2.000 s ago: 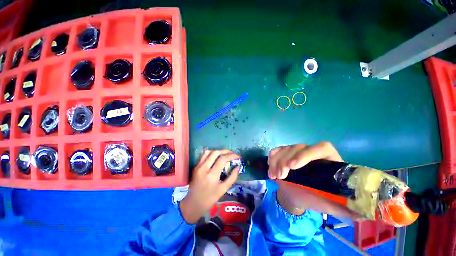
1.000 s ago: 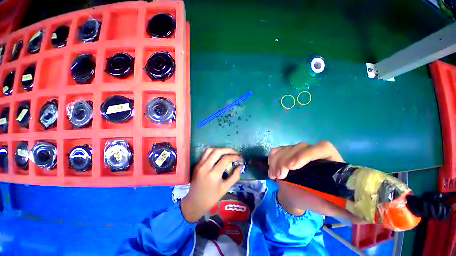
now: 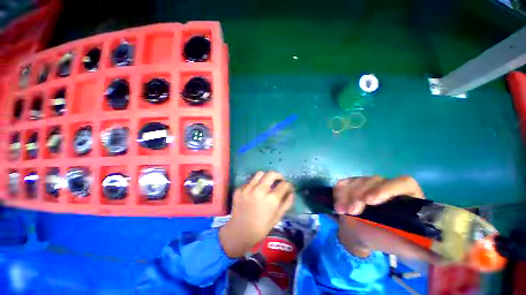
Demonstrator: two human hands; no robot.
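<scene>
My right hand [image 3: 375, 195] is wrapped around the front of a black-and-orange electric screwdriver [image 3: 398, 216], which lies level and has tan tape near its cord end. My left hand [image 3: 259, 204] is closed around a small dark unit [image 3: 277, 183], mostly hidden by the fingers, near the bench's front edge. The screwdriver's tip end points toward the left hand, with a gap between; the bit is too blurred to make out. Tiny dark screws [image 3: 271, 152] are scattered on the green mat beside a blue plastic stick [image 3: 268, 134].
A red compartment tray [image 3: 224, 115] with round black and silvery units in most pockets is at left. A small roll with a white ring end [image 3: 368, 83] and two yellow rings [image 3: 347, 122] are on the mat. A grey metal post [image 3: 484, 64] is at upper right, red trays [image 3: 518, 98] at right.
My right hand and the screwdriver have moved right, away from my left hand. My left hand has turned, its fingers now covering more of the unit. The whole view has shifted slightly and blurred.
</scene>
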